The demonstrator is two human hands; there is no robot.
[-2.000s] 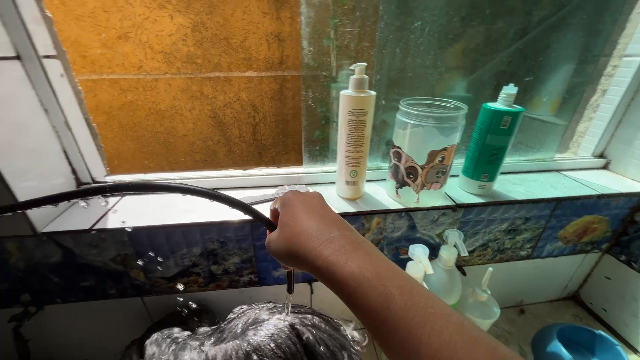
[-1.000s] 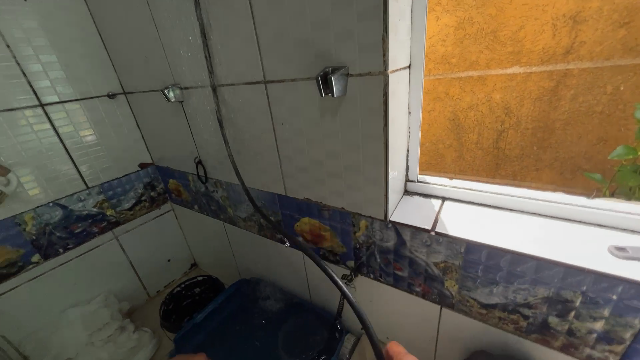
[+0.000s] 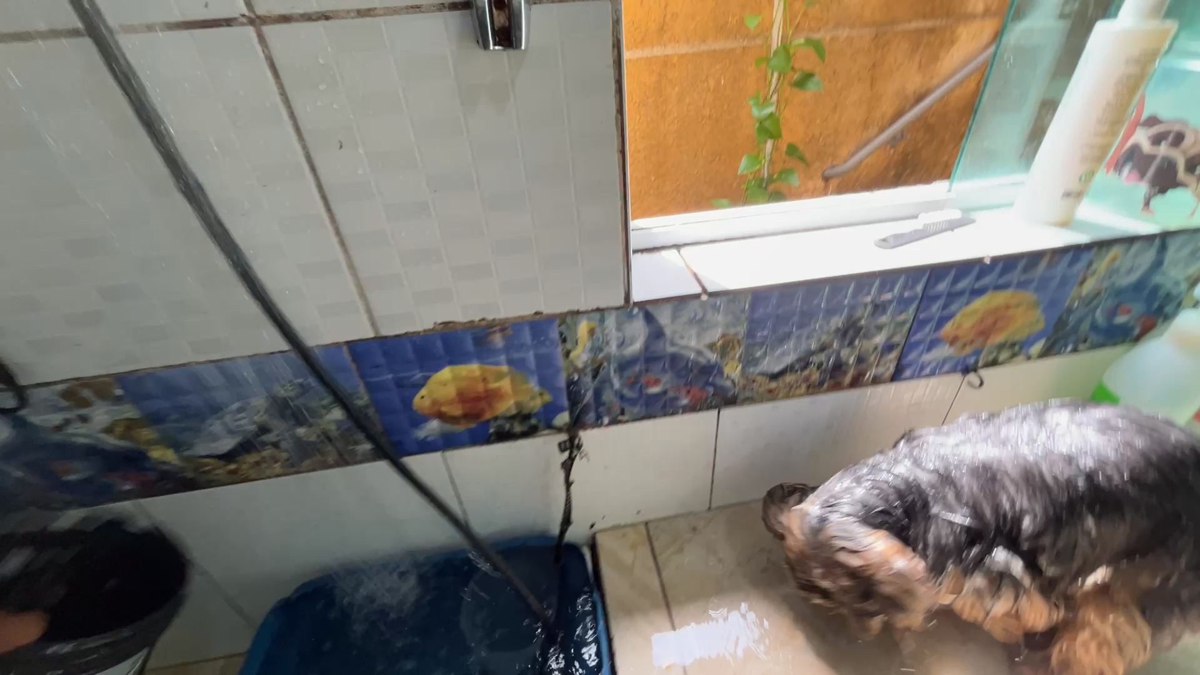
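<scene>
At the lower left edge, a blurred bit of what looks like my left hand [image 3: 21, 630] shows against a black bucket or basket [image 3: 141, 586]; whether it grips the rim cannot be told. My right hand is out of view. A black hose [image 3: 248, 281] runs down from the upper left into a blue plastic tub [image 3: 602, 619], where water splashes. On the tiled ledge at the right, a wet black and tan dog [image 3: 1022, 506] stands with its head lowered.
A metal wall bracket [image 3: 502, 23] is above. The windowsill [image 3: 797, 262] holds a toothbrush [image 3: 923, 230] and a white bottle [image 3: 1092, 122]. A dark cord [image 3: 566, 487] hangs at the tub. A bottle with green liquid [image 3: 1158, 375] stands behind the dog.
The hose, near a hand at the bottom one second ago, now ends in the blue tub with no hand on its visible part. The view has swung left, then partly back right.
</scene>
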